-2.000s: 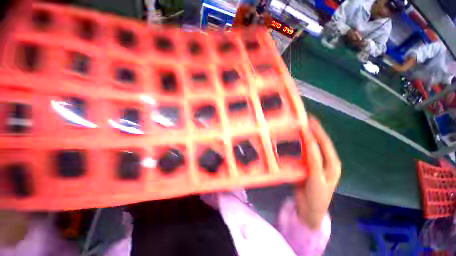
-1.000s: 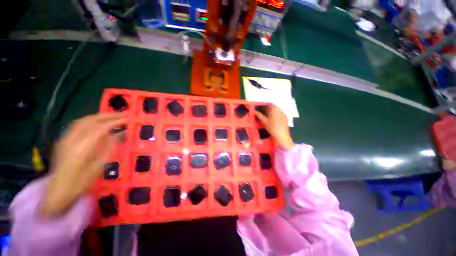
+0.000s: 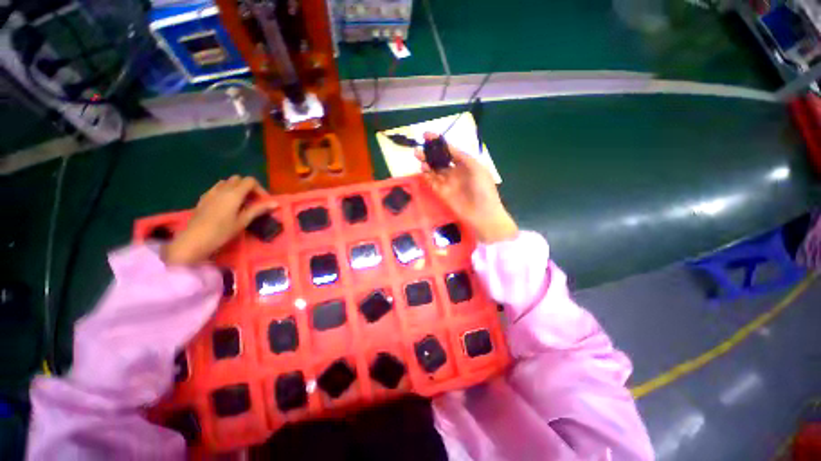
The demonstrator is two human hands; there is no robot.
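Observation:
The red-orange pocket tray (image 3: pixel 302 311) sits slightly turned at the bench's front edge, with black watch bodies in its pockets. My right hand (image 3: pixel 468 194) holds a dark watch body (image 3: pixel 437 153) above the record sheet (image 3: pixel 486 160), past the tray's top right corner. The top right pocket is partly covered by this hand. My left hand (image 3: pixel 219 216) lies over the tray's top left part, fingertips bent beside a watch body (image 3: pixel 265 227); whether they grip it cannot be told. The orange-brown test fixture (image 3: pixel 320 155) stands behind the tray, its nest empty.
A blue-fronted instrument (image 3: pixel 200 45) stands left of the fixture and a grey power supply (image 3: pixel 374 20) right of it. Black leads run over the bench at left, and a small black connector lies on the papers. A blue stool (image 3: pixel 752 266) is at the right.
The tray has come down from close to the camera onto the bench and turned slightly. My right hand has taken up a watch body. My left hand has moved towards the tray's top row.

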